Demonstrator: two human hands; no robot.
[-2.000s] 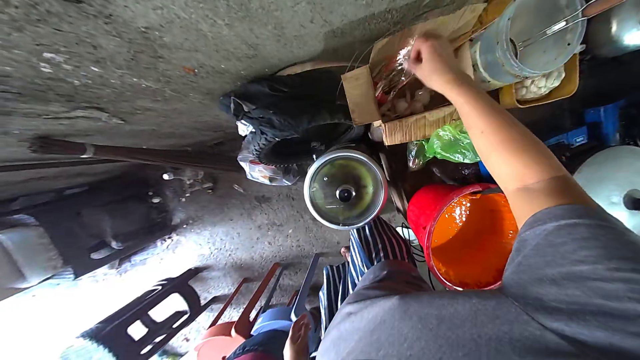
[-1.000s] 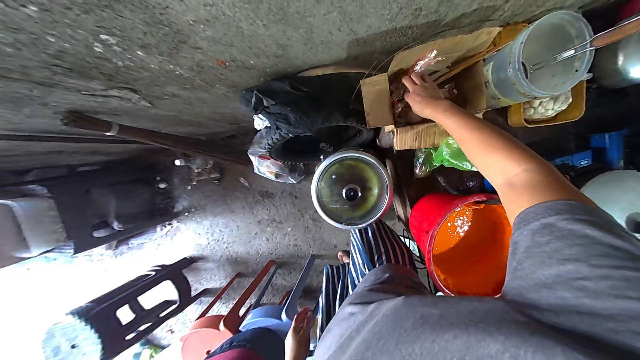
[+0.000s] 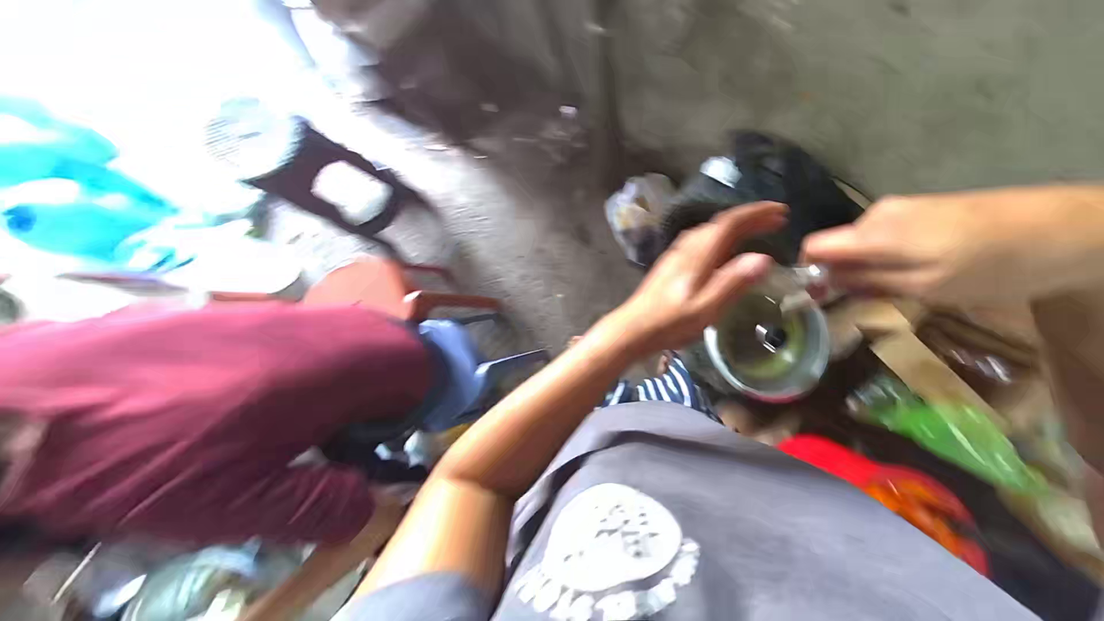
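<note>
Above a round pot with a glass lid [image 3: 768,341], both hands show blurred by motion. My left hand [image 3: 699,280] reaches in from the lower left with its fingers apart and nothing seen in them. From the right edge comes my right hand [image 3: 897,250], its fingers pinched on a small, shiny, pale thing [image 3: 812,280] over the lid's edge; what it is cannot be told. To the right of the pot is the cardboard box [image 3: 931,371]. Green plastic bags [image 3: 957,440] lie below the box, and a red bucket [image 3: 828,461] with orange contents is partly hidden by my shirt.
A person in a maroon shirt [image 3: 216,405] is close on the left, beside a reddish plastic chair [image 3: 362,289]. Behind the pot are a dark tire [image 3: 690,216] and a filled plastic bag [image 3: 638,216]. A dark stool [image 3: 341,185] stands at the upper left.
My right hand has left the cardboard box and is now over the pot with a small thing in its fingers. My left hand has risen beside it. The view has swung strongly to the left.
</note>
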